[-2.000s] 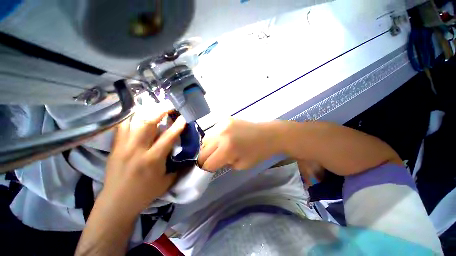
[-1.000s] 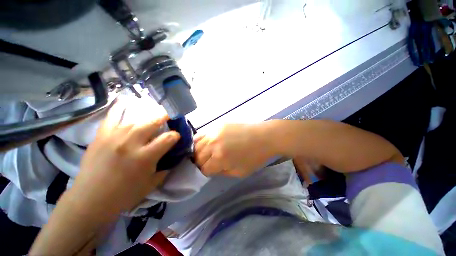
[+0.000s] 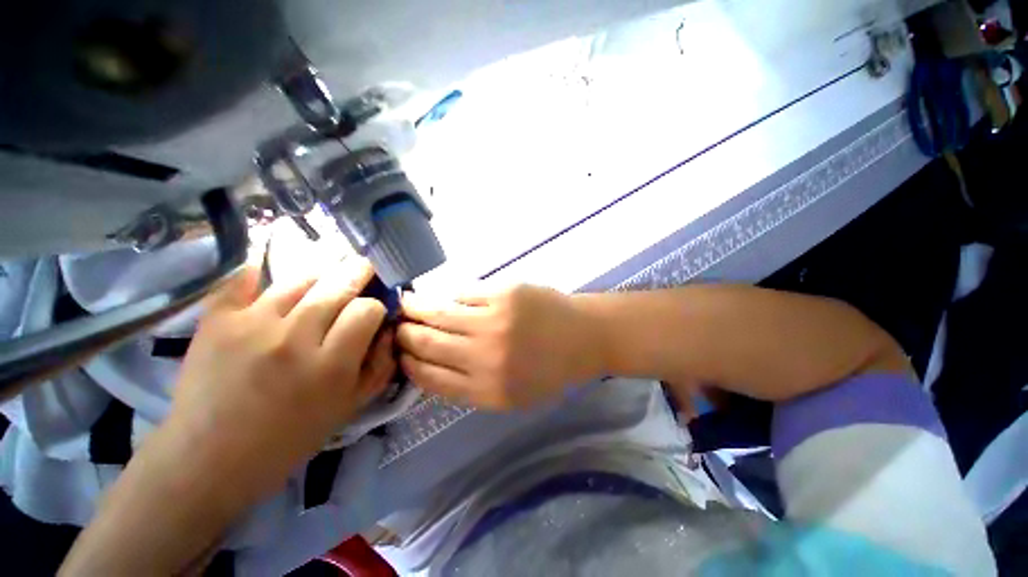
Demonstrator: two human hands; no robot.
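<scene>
My left hand (image 3: 276, 361) lies on the fabric below the tension dial, fingers bent over a small dark blue-black fabric piece (image 3: 381, 295). My right hand (image 3: 490, 344) meets it from the right, fingertips pinching the edge of the same dark piece. White fabric (image 3: 107, 327) bunches left of and under my left hand, with black bands between its folds. The grey tension dial (image 3: 395, 231) with a blue ring stands just above my fingers. The needle and presser foot are hidden.
The sewing machine head (image 3: 473, 34) fills the top left. A bent metal rod (image 3: 124, 321) crosses at left. The table edge carries a ruler scale (image 3: 733, 231). Blue-handled scissors (image 3: 938, 104) hang at the far right end. A red item (image 3: 359, 557) is at the bottom.
Both hands have closed together over the dark piece, which shows much less now. The right hand has moved slightly left. More of the ruler edge shows below the hands.
</scene>
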